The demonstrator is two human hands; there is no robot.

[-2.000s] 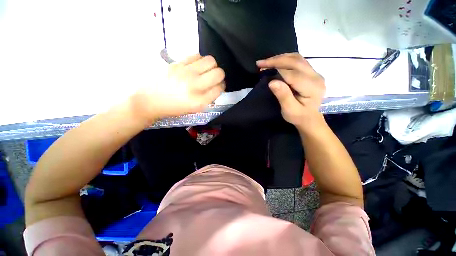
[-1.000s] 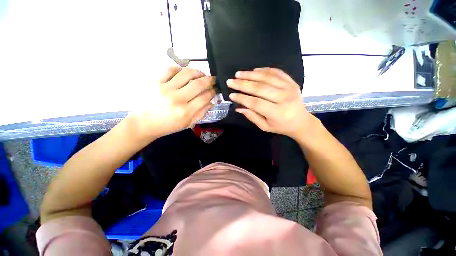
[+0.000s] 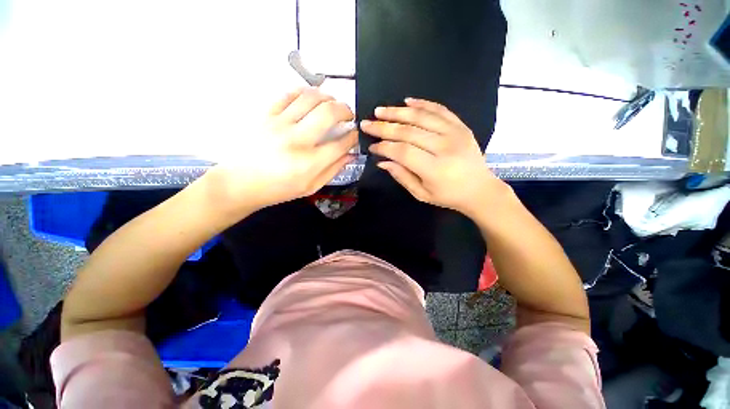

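Note:
A black fabric panel [image 3: 428, 56] lies flat on the white machine table, running from the top edge of the view down over the table's front edge. My right hand [image 3: 428, 152] lies on its lower part with fingers spread and pointing left. My left hand [image 3: 308, 144] is at the panel's left edge, fingers curled, with its fingertips close to those of my right hand. Whether the left fingertips pinch the fabric edge is unclear. The presser foot and needle are out of view.
A grey curved guide [image 3: 306, 68] sits left of the panel. Dark thread snips [image 3: 635, 109] lie at the right. A silver marked tape [image 3: 104, 174] runs along the front edge. Blue bins [image 3: 60, 220] are below left; black pieces [image 3: 552, 232] hang below right.
The fabric was folded up between my hands two seconds ago and now lies flat and straight. My right hand has flattened onto it. The table view has shifted slightly.

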